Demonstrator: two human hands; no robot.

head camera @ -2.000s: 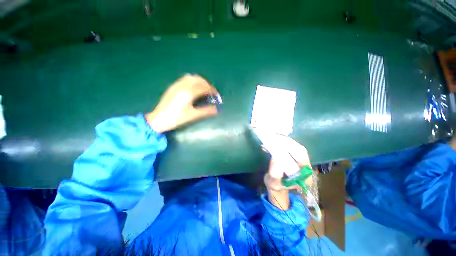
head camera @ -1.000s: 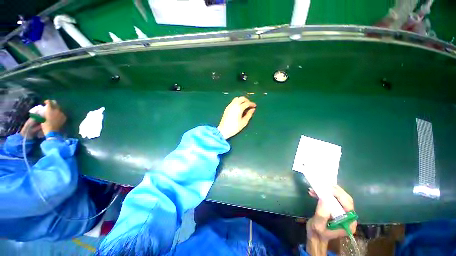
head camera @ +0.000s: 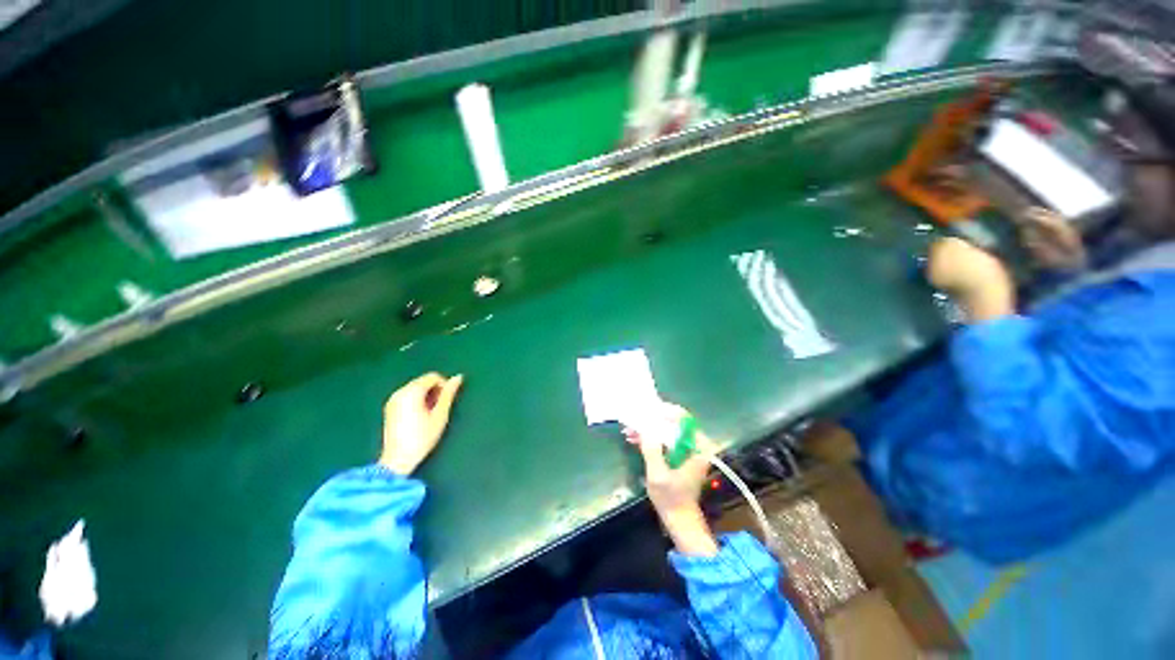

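My left hand (head camera: 420, 415) hovers over or rests on the green surface (head camera: 515, 451), left of the white square sheet (head camera: 612, 380). Its fingers are curled with a small gap, and I see nothing in them. My right hand (head camera: 675, 475) is shut on the white glue dispensing syringe (head camera: 655, 420), which overlaps the sheet's lower right corner. The syringe's green adapter head (head camera: 683, 442) shows at its rear, with a pale air hose (head camera: 745, 490) curving away. The syringe tip is too blurred to make out.
Small dark round parts (head camera: 250, 392) and a pale-faced round part (head camera: 486, 285) lie toward the metal rail (head camera: 387, 236). A striped strip (head camera: 781, 307) lies right. Another person's hand (head camera: 973, 277) is at far right, near an orange object (head camera: 947, 161). An open cardboard box (head camera: 889, 587) stands below the edge.
The view has swung right and tilted. My left hand no longer has the dark part seen in its fingers two seconds ago. My right hand still holds the syringe by the sheet.
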